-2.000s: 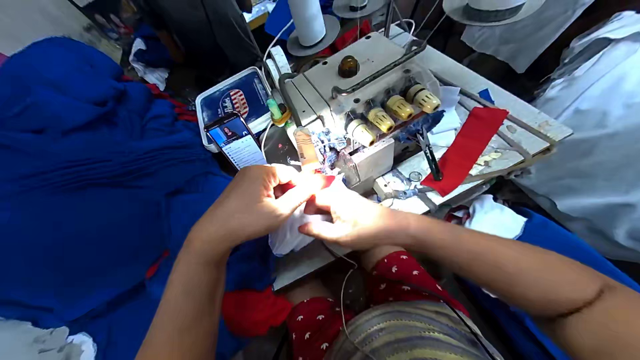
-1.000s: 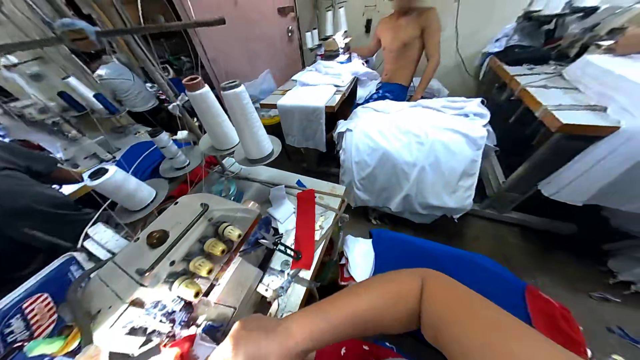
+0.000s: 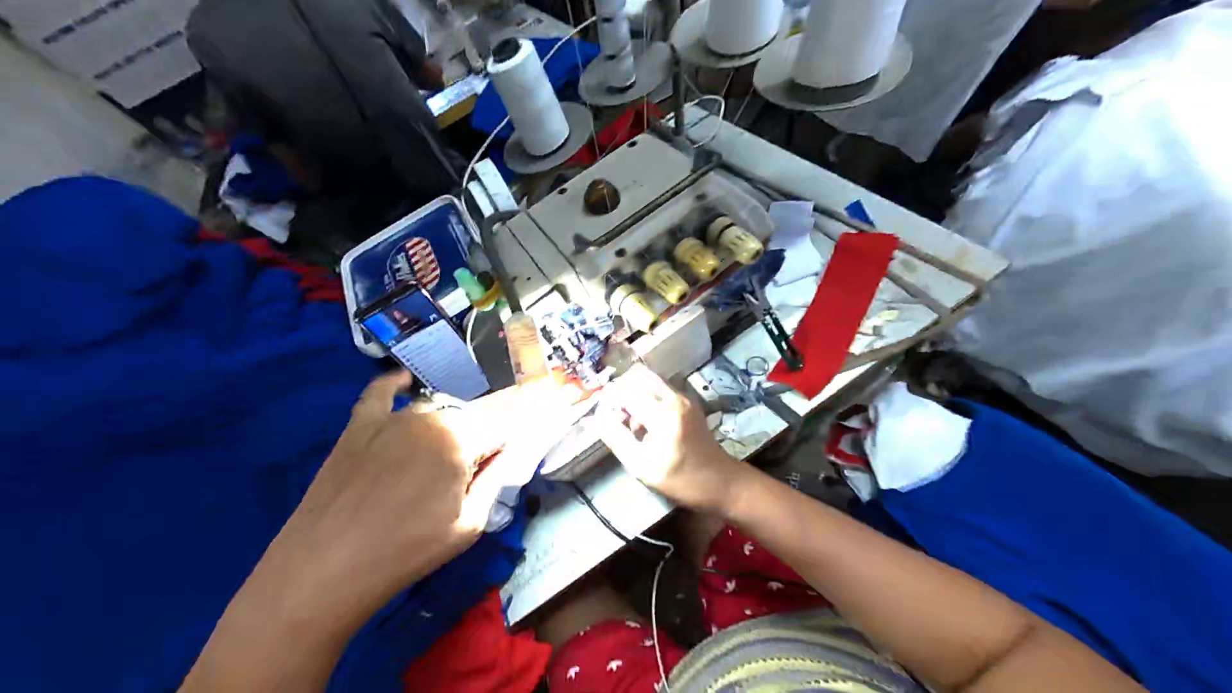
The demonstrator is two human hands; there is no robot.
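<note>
An overlock sewing machine [image 3: 616, 207] with several yellow tension dials stands on a white table. My left hand [image 3: 433, 462] lies at the left of its needle area, over white fabric [image 3: 510, 481] that hangs below the fingers; its fingertips are washed out by glare. My right hand [image 3: 664, 438] is at the front of the machine, fingers bent close to the lit fabric edge; whether it pinches the cloth cannot be told. A red fabric strip [image 3: 842, 313] lies on the table to the right, beside black-handled tweezers [image 3: 778, 332] and small metal scissors [image 3: 756, 380].
A phone [image 3: 423, 342] leans on a blue plastic tub [image 3: 361, 260] left of the machine. Thread cones [image 3: 529, 96] stand behind. Blue fabric [image 3: 173, 433] is heaped at left, more blue cloth [image 3: 1059, 529] lies at right, and white cloth [image 3: 1116, 241] beyond. A person in dark clothing [image 3: 308, 87] is behind.
The view swung up to the room and came back down to the machine. Compared with the oldest frame, my left hand is more spread and extended, and my hands are farther apart.
</note>
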